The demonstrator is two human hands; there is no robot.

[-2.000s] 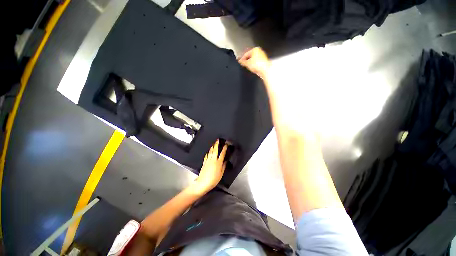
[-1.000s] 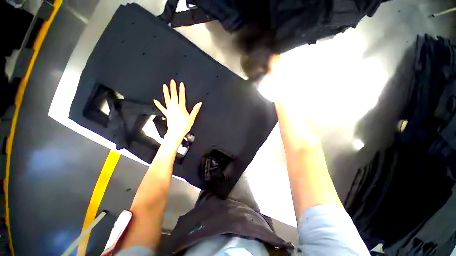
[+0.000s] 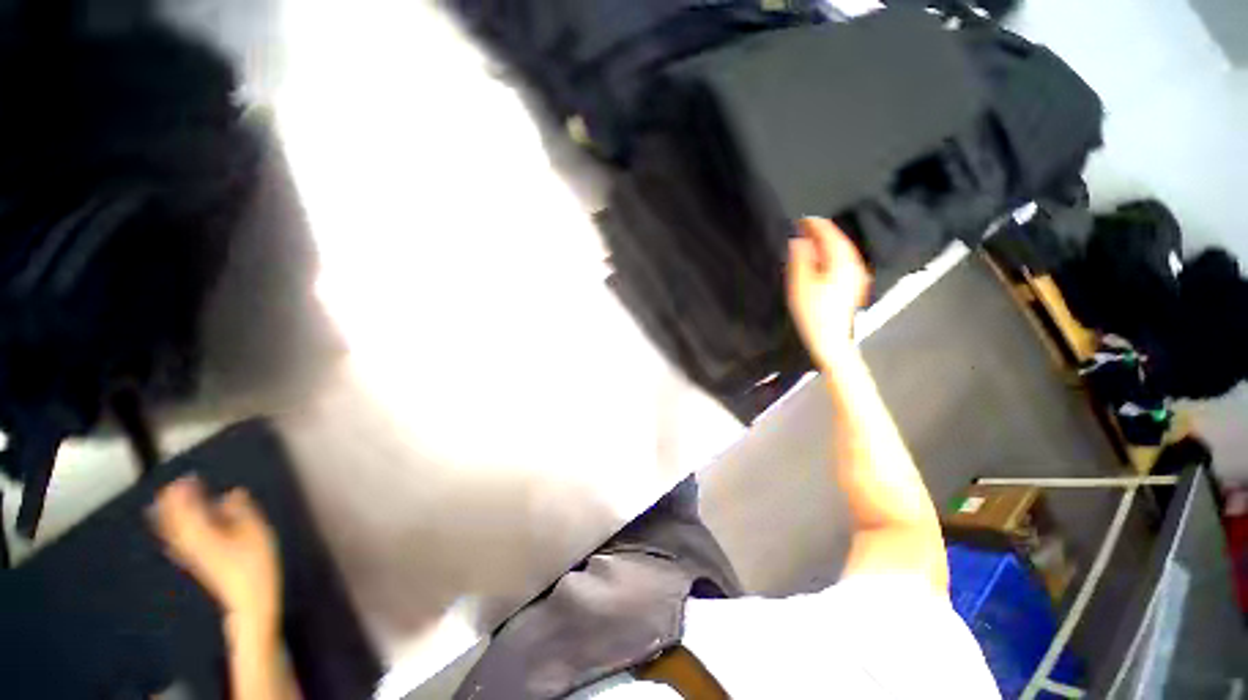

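A black panel (image 3: pixel 82 588) lies at the lower left, cut off by the picture's edge. My left hand (image 3: pixel 219 540), blurred, is over this panel with its fingers apart and nothing seen in it. The thick stack of black panels (image 3: pixel 698 233) is at the upper centre right, its top panel (image 3: pixel 862 103) greyer, with dark openings near its close side. My right hand (image 3: pixel 828 280) is at the near edge of the stack, fingers bent against it. Whether they grip a panel cannot be told.
A heaped black pile (image 3: pixel 110 205) with dangling straps is at the upper left. A blue bin (image 3: pixel 1006 615) and a brown cardboard box (image 3: pixel 996 509) are below the table at the lower right, by a metal frame (image 3: pixel 1095 588). Black bundles (image 3: pixel 1163 294) are at the far right.
The view has swung right to the stack. The strapped panel has shifted to the lower left of the picture. My right hand has moved from the panel's far right corner to the stack.
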